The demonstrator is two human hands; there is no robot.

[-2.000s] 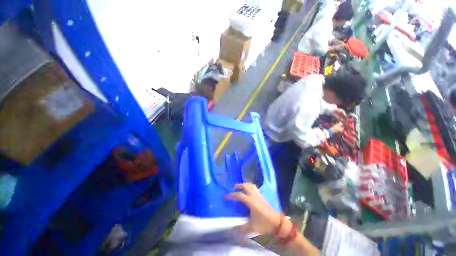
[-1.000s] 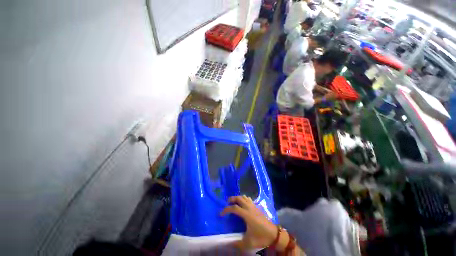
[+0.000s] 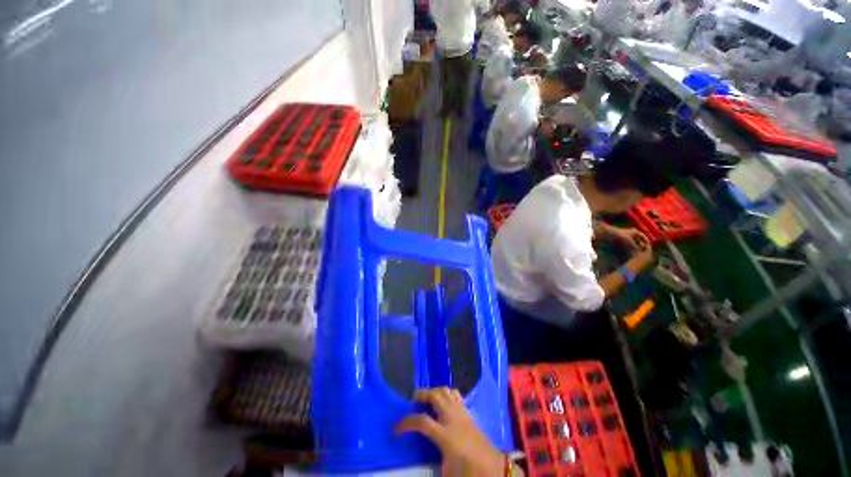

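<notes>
A bright blue plastic stool (image 3: pixel 350 373) is carried in front of me, its legs pointing up and away and its seat end low. A strip of white shows under the seat at the bottom edge. My right hand (image 3: pixel 457 436) comes in from the lower right and grips the near edge of the stool's side opening. A bracelet shows at the wrist, partly cut off by the picture's edge. My left hand is not in view.
Red trays (image 3: pixel 297 147) and a white tray stack (image 3: pixel 266 289) stand left by the wall. A seated person in white (image 3: pixel 546 247) works at the green bench (image 3: pixel 784 317). A red tray (image 3: pixel 574 419) lies low right. A yellow-lined aisle (image 3: pixel 441 200) runs ahead; a person stands there.
The view has moved along the aisle; the tray stacks and seated people are nearer. The stool is still gripped by my right hand, in nearly the same place in the picture.
</notes>
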